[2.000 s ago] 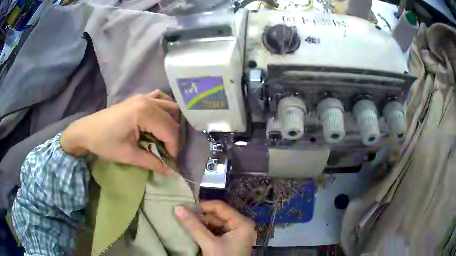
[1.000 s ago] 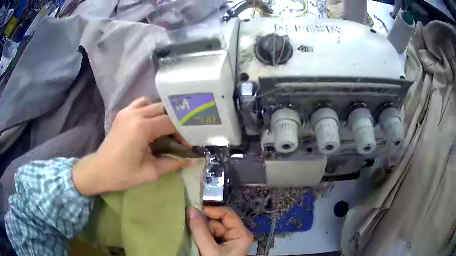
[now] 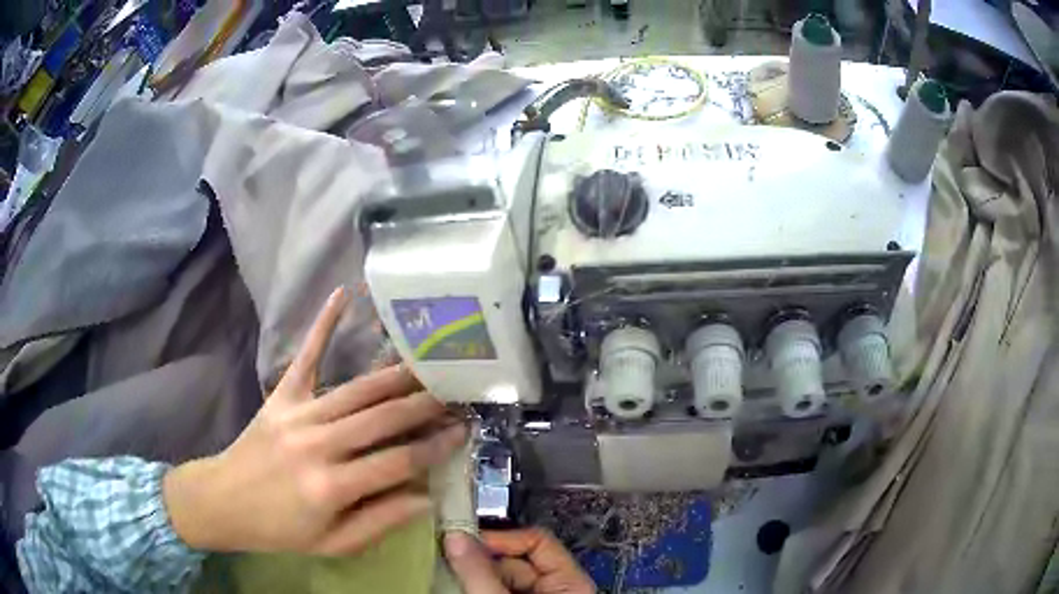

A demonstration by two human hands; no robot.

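Note:
A yellow-green garment piece [image 3: 348, 571] with a pale strip [image 3: 455, 487] along its right edge lies at the left of the overlock machine's presser foot [image 3: 494, 473]. My left hand [image 3: 331, 458] is spread palm down over the cloth, fingers apart, its fingertips on the pale strip left of the needle area. My right hand [image 3: 517, 563], cut off by the bottom edge, pinches the strip's near end between thumb and fingers, just below the presser foot. The needle itself is hidden below the machine head [image 3: 453, 313].
Grey-brown garment pieces [image 3: 296, 232] are heaped left of and behind the machine. Beige garment pieces [image 3: 987, 348] hang at the right. Four tension dials [image 3: 714, 369] face me. Thread cones [image 3: 815, 75] stand behind. Lint lies on a blue tray [image 3: 668, 557] below the machine.
The view has tilted up, so the machine sits lower. My left hand has gone from gripping the cloth to lying spread on it. The pale strip now lies beside the presser foot.

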